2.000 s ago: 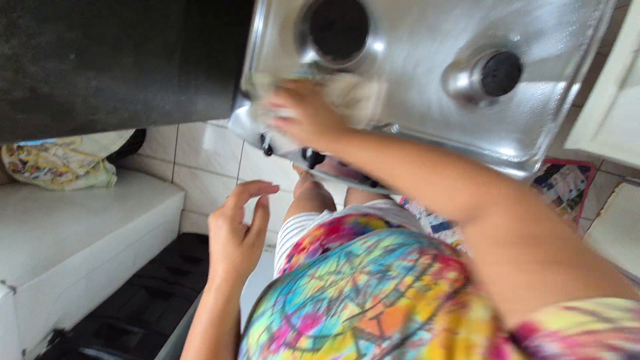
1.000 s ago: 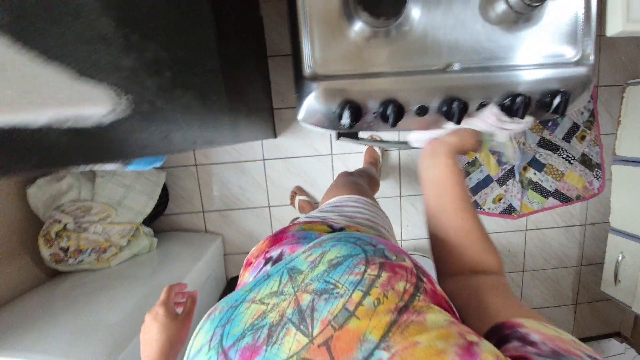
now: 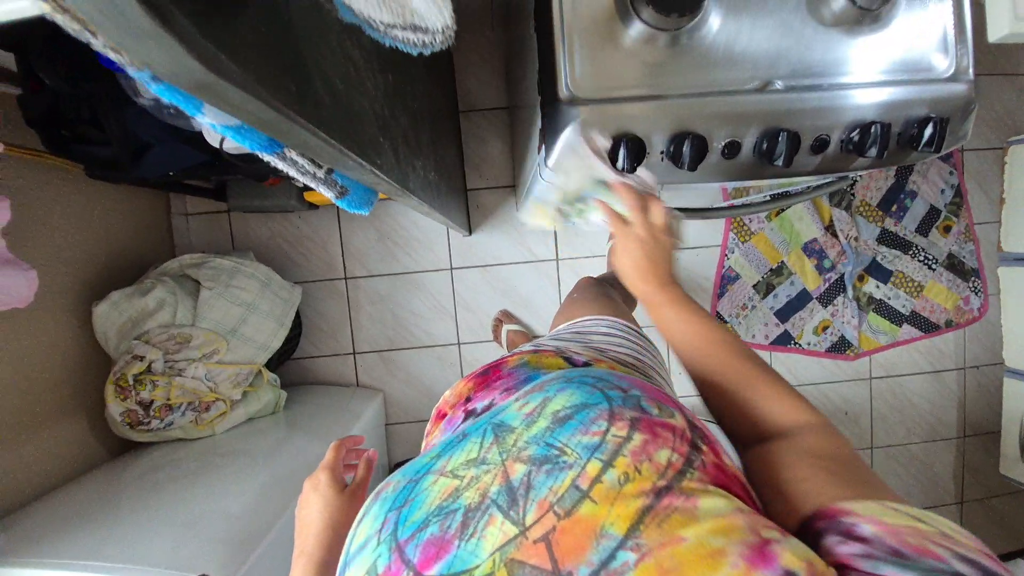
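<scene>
My right hand [image 3: 642, 240] holds a light cloth [image 3: 580, 188], blurred by motion, at the front left corner of a stainless steel stove [image 3: 704, 112]. The cloth lies against the corner beside the leftmost black knob [image 3: 627, 153]. Several black knobs line the front panel, and the oven handle [image 3: 760, 204] runs below them. My left hand [image 3: 336, 488] hangs low at my left side, fingers loosely curled and holding nothing, near a white appliance or chest top [image 3: 264, 448].
A patchwork mat [image 3: 848, 264] with a pink border lies on the tiled floor at the right. A dark panel [image 3: 384, 104] with blue and white cloths stands left of the stove. Folded cloths [image 3: 200, 344] rest on the white top. Drawer fronts [image 3: 1012, 320] edge the far right.
The cloth in my right hand was over the stove top, then at the right-hand knobs, and is now at the front left corner. My left hand remains low and empty.
</scene>
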